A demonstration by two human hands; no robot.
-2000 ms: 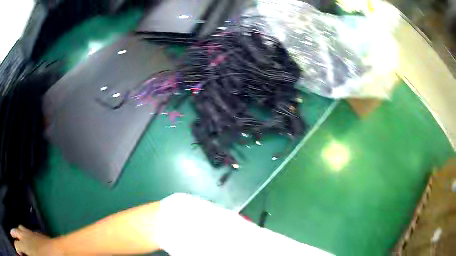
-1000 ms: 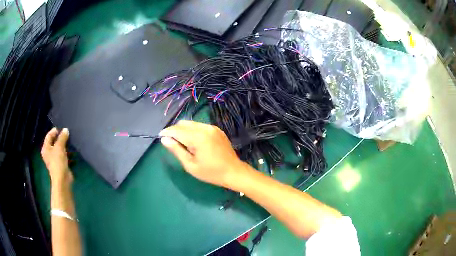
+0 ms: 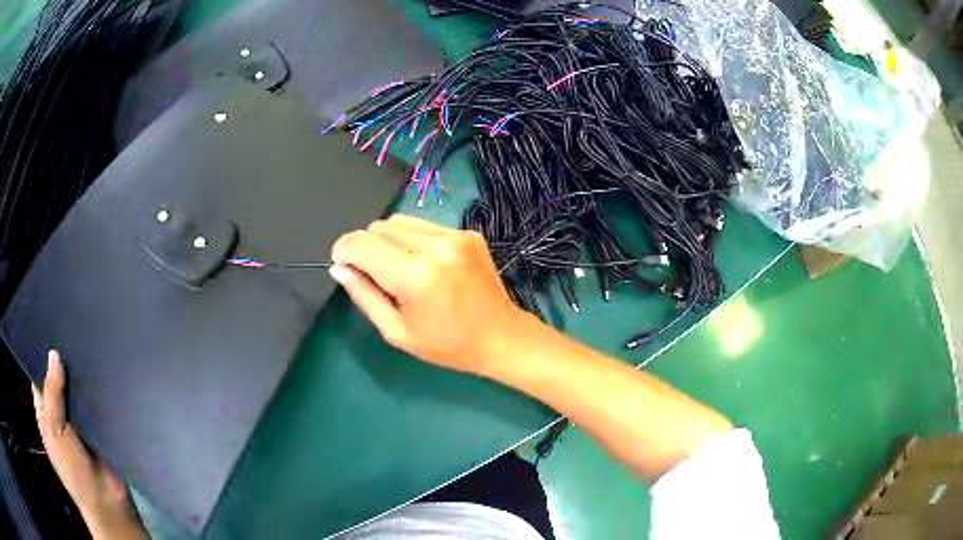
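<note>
A black plastic panel [image 3: 158, 359] lies in front of me, its raised centre housing [image 3: 192, 251] facing up. My left hand [image 3: 79, 464] is at the panel's lower left edge, fingers along the rim, partly cut off by the picture's edge. My right hand [image 3: 412, 285] pinches a thin black cable [image 3: 301, 266] between thumb and fingers. The cable's red and blue wire ends [image 3: 246, 263] are at the housing's right side; whether they have entered it I cannot tell. A large black cable bundle [image 3: 602, 137] lies right of the panel, red and blue strands pointing left.
Another panel [image 3: 317, 53] with a housing lies behind, partly under the front one. Stacked panels [image 3: 63, 116] stand at the far left. A clear plastic bag [image 3: 813, 148] lies right of the bundle. A cardboard box [image 3: 919, 496] is at lower right, beyond the pale table edge [image 3: 729, 308].
A second panel now lies nearer me, over the earlier one. My left hand has moved down and left with its edge. The cable's coloured ends in my right hand have come to the housing.
</note>
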